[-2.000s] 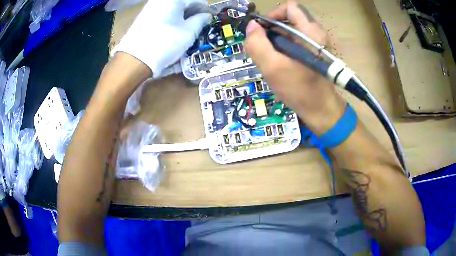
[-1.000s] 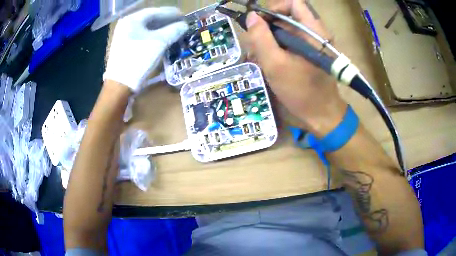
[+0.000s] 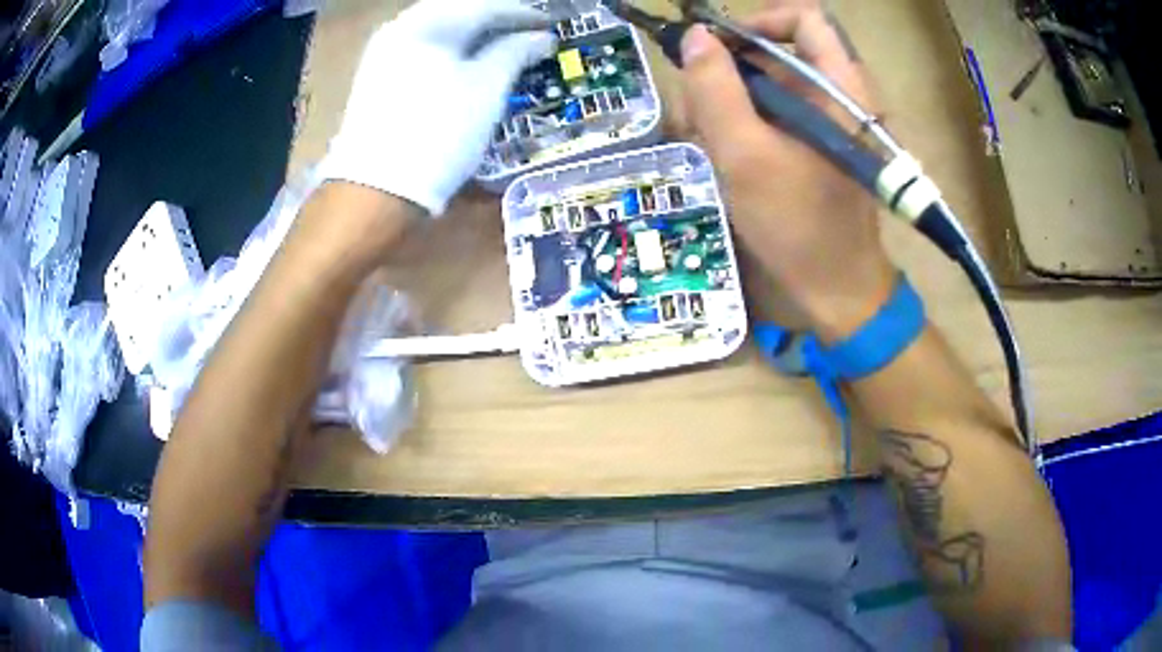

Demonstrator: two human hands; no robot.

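Note:
My left hand [image 3: 440, 96], in a white glove, lies over the left side of the far open power strip [image 3: 624, 108]; its fingertips are near the top edge of the picture and I cannot tell how firmly they hold it. My bare right hand [image 3: 777, 166] holds the soldering iron [image 3: 803, 121], with its tip end at the far strip's top right. A second open power strip [image 3: 624, 265] lies nearer me, its green board facing up. Its white cord [image 3: 446, 344] runs left into a clear plastic bag [image 3: 380, 382].
A cardboard tray [image 3: 1064, 242] with a dark metal box [image 3: 1093, 79] stands at right. A white power strip [image 3: 150, 280] and bagged units [image 3: 51, 318] are at left. The bench's dark front edge [image 3: 612, 504] is before my lap. The iron's cable [image 3: 1000, 318] curves down right.
Since one second ago, the view has shifted, so both strips appear farther right and higher. My left hand now covers more of the far strip's left side. The iron stays in my right hand.

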